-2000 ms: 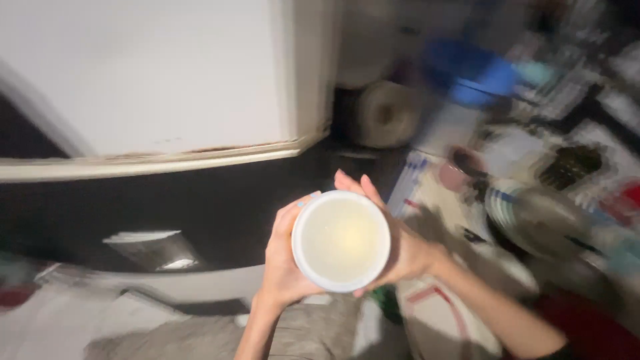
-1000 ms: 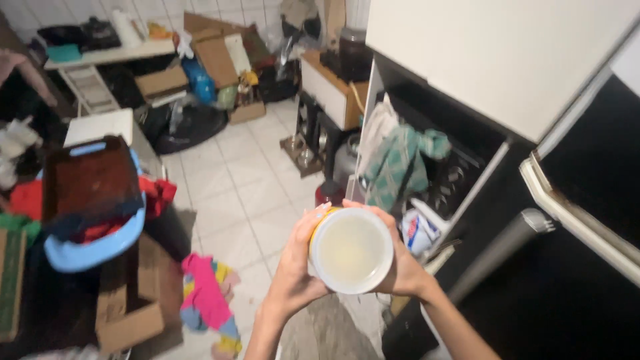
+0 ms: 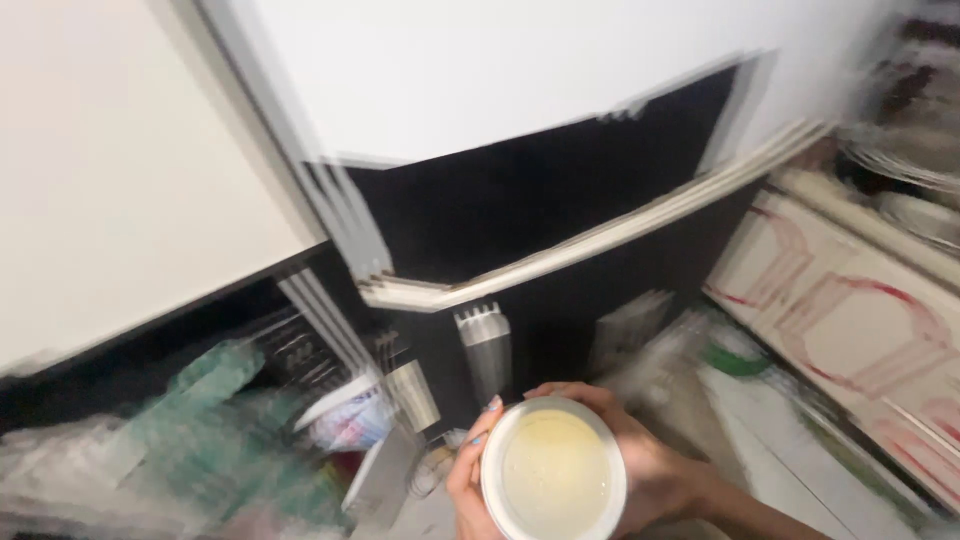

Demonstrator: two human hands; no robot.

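Note:
A round tub with a pale, whitish lid or top (image 3: 553, 471) is held between both my hands at the bottom centre of the head view. The fingers of my left hand (image 3: 471, 487) wrap its left side, with painted nails showing near the rim. My right hand (image 3: 645, 457) curves around its right side and far edge. The tub's side walls are mostly hidden by its top and my fingers. Whether the pale surface is a lid or the contents cannot be told.
A large white appliance or cabinet (image 3: 487, 75) with a black lower part and pale trim fills the top. Beige cabinet door (image 3: 135, 165) at left; green cloth (image 3: 225, 435) and a printed plastic package (image 3: 352, 416) below it. At right, a cloth or panel with red markings (image 3: 847, 315) and blurred dishes (image 3: 915, 172).
The view has swung strongly from the room with the tiled floor to the white and black furniture. Both hands keep hold of the tub throughout.

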